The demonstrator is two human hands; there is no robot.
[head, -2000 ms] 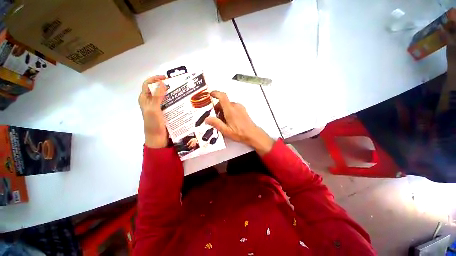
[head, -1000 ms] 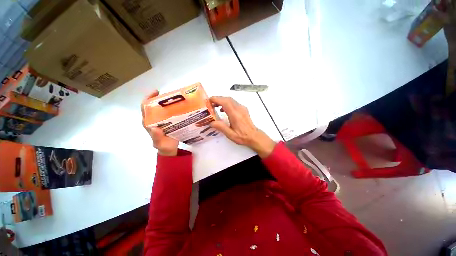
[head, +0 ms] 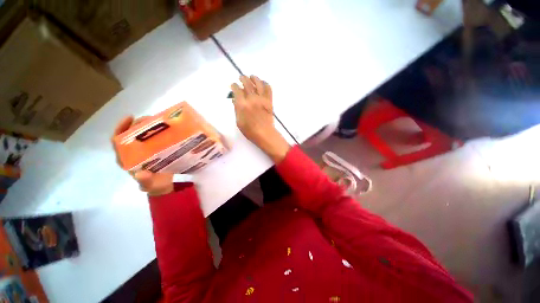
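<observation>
My left hand (head: 139, 163) holds an orange retail box (head: 172, 139) by its left end, a little above the white table. The box's orange top with the dark hang tab faces me, and part of its white printed side shows. My right hand (head: 253, 106) is away from the box, over the thin strip on the table near the dark seam. Only a small dark end of the strip (head: 230, 94) shows beside the fingers. The hand covers the rest, and whether the fingers grip it cannot be told.
Large brown cartons (head: 53, 83) stand at the back left, and an open carton (head: 228, 18) at the back. A dark-fronted retail box (head: 44, 237) stands at the left. White ribbon (head: 349, 171) loops below the table edge by a red stool (head: 385, 133).
My right hand has let go of the box and moved to the strip at the seam. My left hand still holds the box. The view has shifted and turned.
</observation>
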